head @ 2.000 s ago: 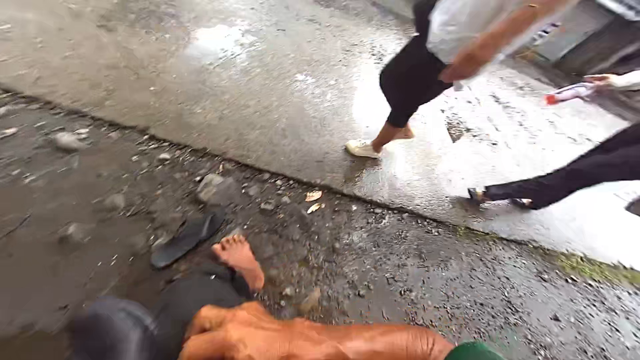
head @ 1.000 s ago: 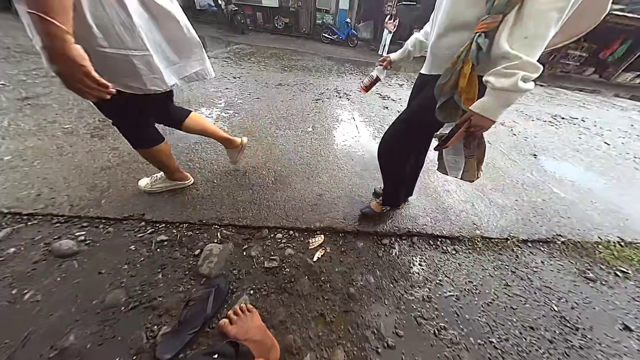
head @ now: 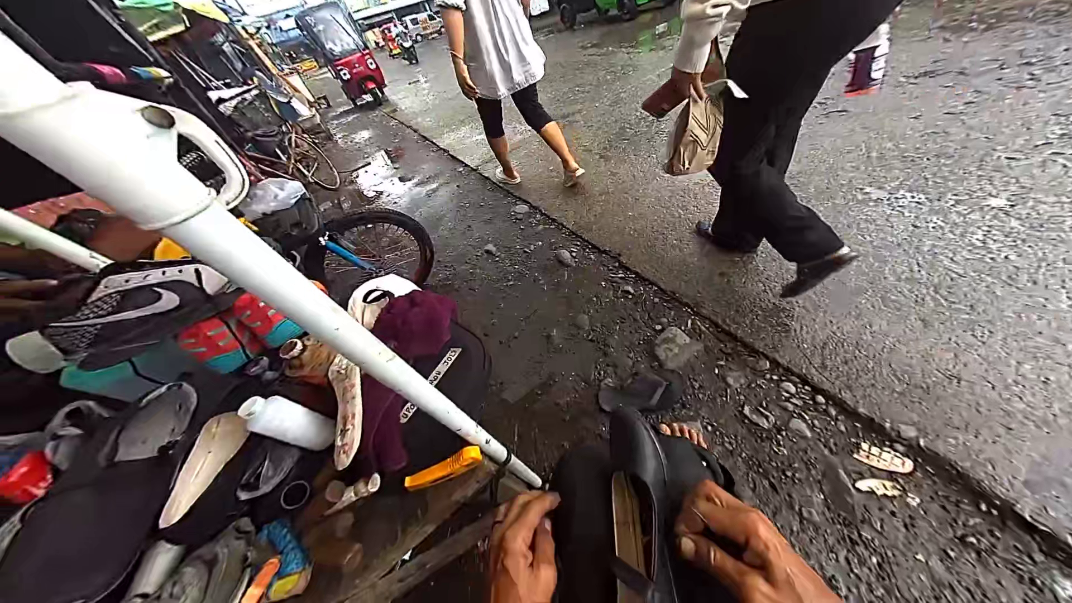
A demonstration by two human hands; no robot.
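Observation:
At the bottom centre a black strapped shoe with a pale insole lies over my lap, beside a rounded black surface that may be my covered knee or a second shoe. My right hand grips the shoe's right side between thumb and bent fingers. My left hand rests with curled fingers against the black surface on the left; whether it holds anything is not clear. Beyond the shoe, my bare toes show near a black flip-flop on the wet ground.
A slanting white pole crosses the left. Behind it are shoes, a white bottle, insoles, a yellow-handled tool and a bicycle wheel. Two people walk on the road; a red three-wheeler stands farther off.
The view has swung left and down. The black shoe and both my hands are now in sight. The person in the white top has moved farther away along the road.

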